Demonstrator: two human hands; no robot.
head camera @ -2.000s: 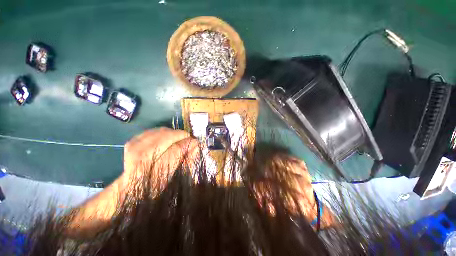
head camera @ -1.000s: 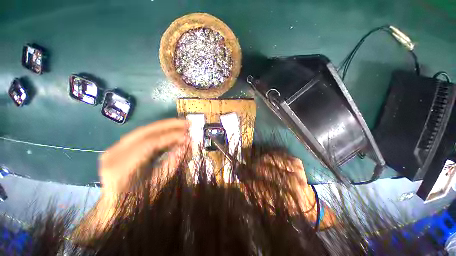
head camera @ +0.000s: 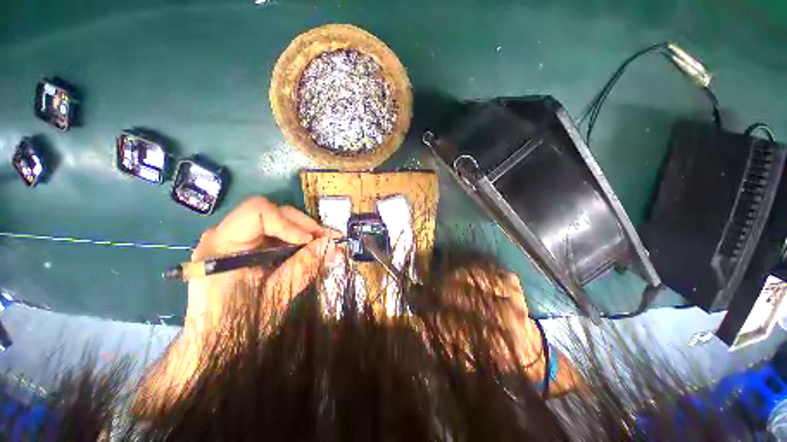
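The small black electronic unit (head camera: pixel 368 239) sits between two white strips on the tan soldering fixture (head camera: pixel 371 183). My left hand (head camera: pixel 259 250) holds a dark pen-like solder wire holder (head camera: pixel 229 262), its tip at the unit's left edge. A thin pale solder wire (head camera: pixel 103 241) runs from the left picture edge to this hand. My right hand (head camera: pixel 483 311), partly behind hanging hair, holds a thin dark soldering iron (head camera: pixel 390 268) whose tip reaches the unit.
A round tan bowl of silvery shavings (head camera: pixel 285 95) stands beyond the fixture. Several loose units (head camera: pixel 198 186) lie at the left. A tilted black fan (head camera: pixel 565 207) and a black ridged box (head camera: pixel 703 211) stand at the right. A cable with a whitish connector (head camera: pixel 689 65) lies behind them.
My left hand has turned, and the pen-like holder now shows clearly with its tip at the unit. The right hand has hardly moved. The view has shifted slightly.
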